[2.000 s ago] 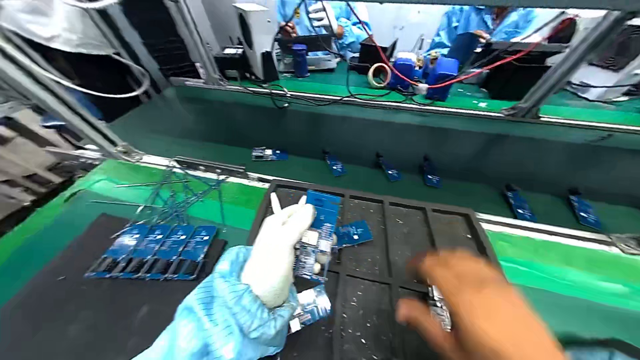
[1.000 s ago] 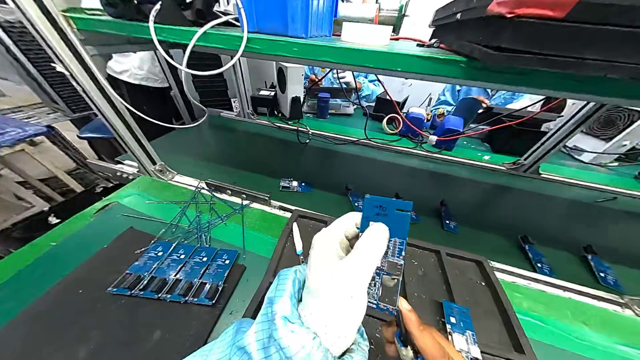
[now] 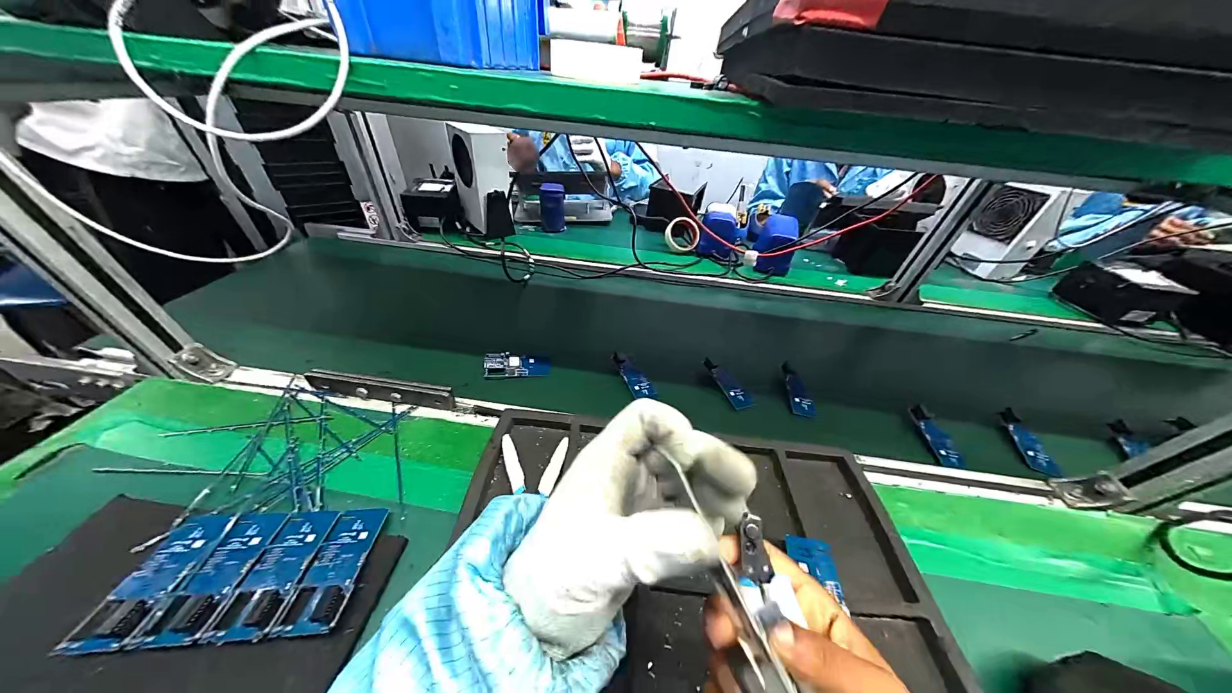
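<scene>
My left hand [image 3: 626, 529], in a white glove and blue checked sleeve, pinches a thin circuit board [image 3: 736, 602] turned nearly edge-on. My bare right hand [image 3: 808, 626] is at the board's lower part and holds a small pliers-like tool [image 3: 754, 544] with a dark metal head; its jaws are partly hidden. Behind the right hand a blue circuit board [image 3: 811, 558] lies in the black compartment tray [image 3: 876, 520]. Two white tool tips or handles [image 3: 512, 462] show left of the glove. Several blue boards [image 3: 332, 549] lie side by side on a black mat at the left.
Thin blue board strips [image 3: 298, 452] are piled behind the mat. Several boards [image 3: 729, 385] are spaced along the dark green belt [image 3: 414, 327] beyond the tray. A green shelf [image 3: 433, 96] with a blue bin [image 3: 443, 34] crosses above. People in blue sleeves [image 3: 630, 173] work across the bench.
My right hand was over the tray's right side two seconds ago and is now at the held board. That board has turned from face-on to nearly edge-on. The view has tilted up.
</scene>
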